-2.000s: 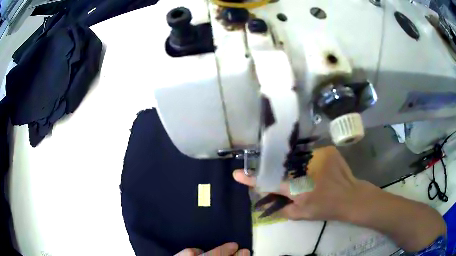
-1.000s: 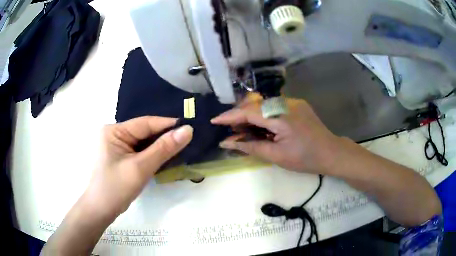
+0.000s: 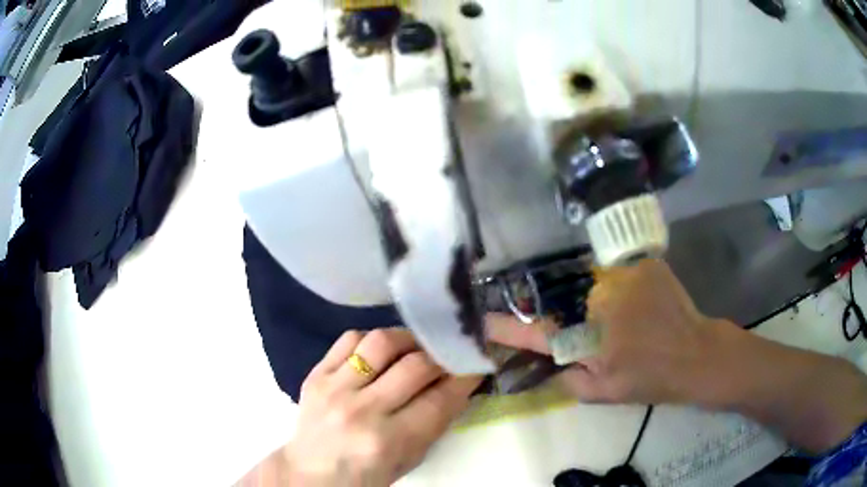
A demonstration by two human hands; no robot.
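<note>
The dark cut panel (image 3: pixel 295 314) lies flat on the white table, partly under the sewing machine head (image 3: pixel 314 219). My left hand (image 3: pixel 375 404), with a gold ring, rests on the panel's near part, fingers bent toward the needle area. Its fingertips are partly hidden by the machine's curved guard, so its hold on the cloth is unclear. My right hand (image 3: pixel 632 347) is behind the tension knob (image 3: pixel 627 230), its fingers reaching toward the presser foot. Dark blades of the thread snips (image 3: pixel 523 373) show under its palm. The cream sticker is not visible.
A layered stack of dark cut pieces (image 3: pixel 105 171) lies at the far left, with more dark cloth behind. Yellow tape (image 3: pixel 513 407) runs along the bed's front edge. A knotted black cord (image 3: pixel 618 476) lies at the near edge. Another dark loop (image 3: pixel 854 319) is at the far right.
The view has shifted. My left hand has moved right and turned palm-down over the panel beside the needle area, covering where the sticker showed. My right hand stays beside the presser foot.
</note>
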